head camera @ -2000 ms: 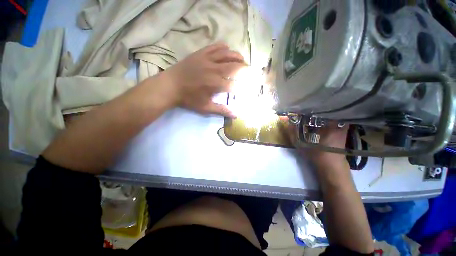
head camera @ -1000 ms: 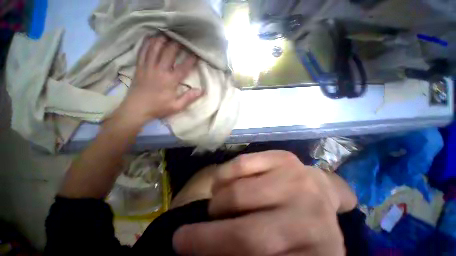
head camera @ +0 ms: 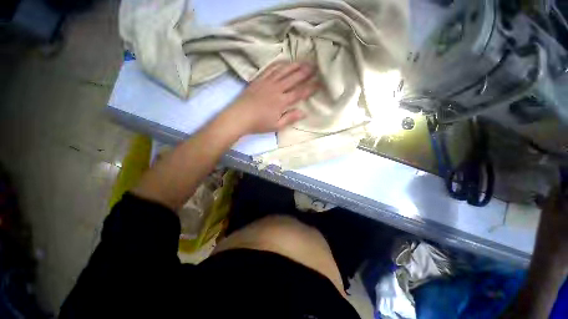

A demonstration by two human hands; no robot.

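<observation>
The beige garment (head camera: 324, 62) lies heaped on the white table, left of the needle. My left hand (head camera: 280, 96) rests on it with the fingers spread, slightly blurred. A pale edge strip (head camera: 311, 149) of the cloth runs from the lamp glare to the table's front edge. The glare hides the needle and presser foot. My right hand is at the far right (head camera: 557, 199), dark and cut off by the picture's edge; its fingers cannot be made out.
The grey-white sewing machine head (head camera: 461, 43) stands upper right. Scissors with black loop handles (head camera: 479, 180) lie right of the brassy plate (head camera: 405, 146). Below the table edge are a yellow-rimmed basket (head camera: 215, 224), pale crumpled material (head camera: 423, 261) and blue plastic bags (head camera: 467, 296).
The view has turned and shifted. My right hand has moved from in front of my body to the far right. My left hand stays on the garment, whose edge strip now lies straighter toward the needle.
</observation>
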